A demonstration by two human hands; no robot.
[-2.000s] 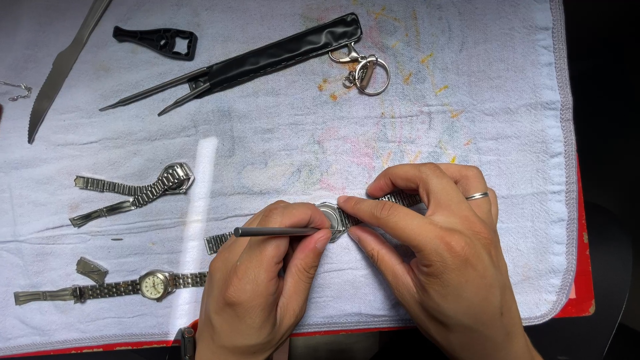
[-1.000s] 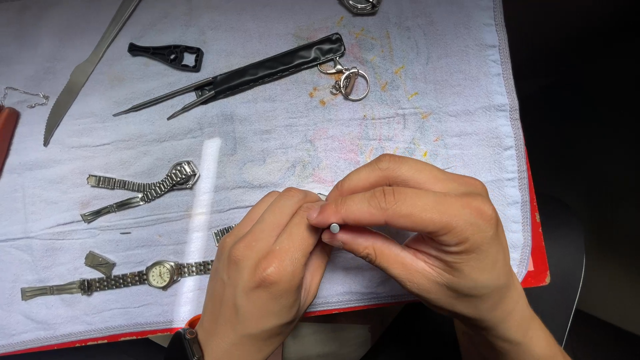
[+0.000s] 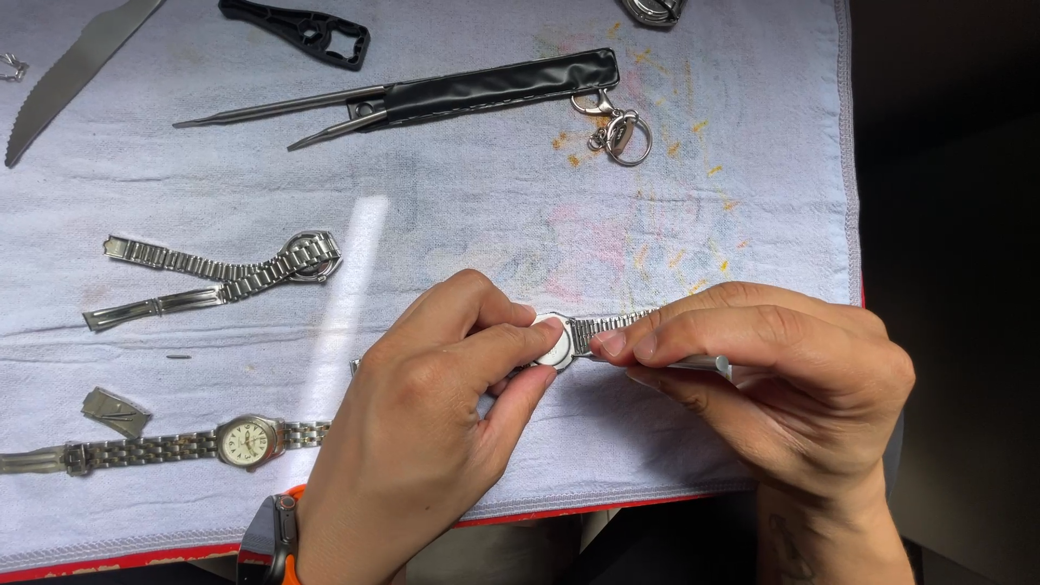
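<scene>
A metal wristwatch (image 3: 559, 345) lies face down on the cloth, its round case back showing. My left hand (image 3: 443, 390) holds the case between thumb and fingers and hides part of it. Between the thumb and fingers of my right hand (image 3: 756, 366) is a thin metal rod tool (image 3: 707, 363); it points left, and its tip is at the joint of case and bracelet. The metal bracelet (image 3: 617, 325) runs right beneath my right fingertips. To the left rest another steel watch (image 3: 313, 256), folded over its bracelet, and a light-dialed watch (image 3: 246, 442).
A white cloth (image 3: 471, 219) covers the red-edged table. Across its far side lie a serrated knife blade (image 3: 73, 77), a black plastic tool (image 3: 313, 32), a black sleeve (image 3: 504, 81) with two metal rods and a key ring (image 3: 630, 138), and a metal watch part (image 3: 654, 10). A small pin (image 3: 179, 357) lies at left.
The rod pointed left from my left hand two seconds ago; now my right hand holds it. My right hand has moved off the case to the bracelet side, leaving the case back in view.
</scene>
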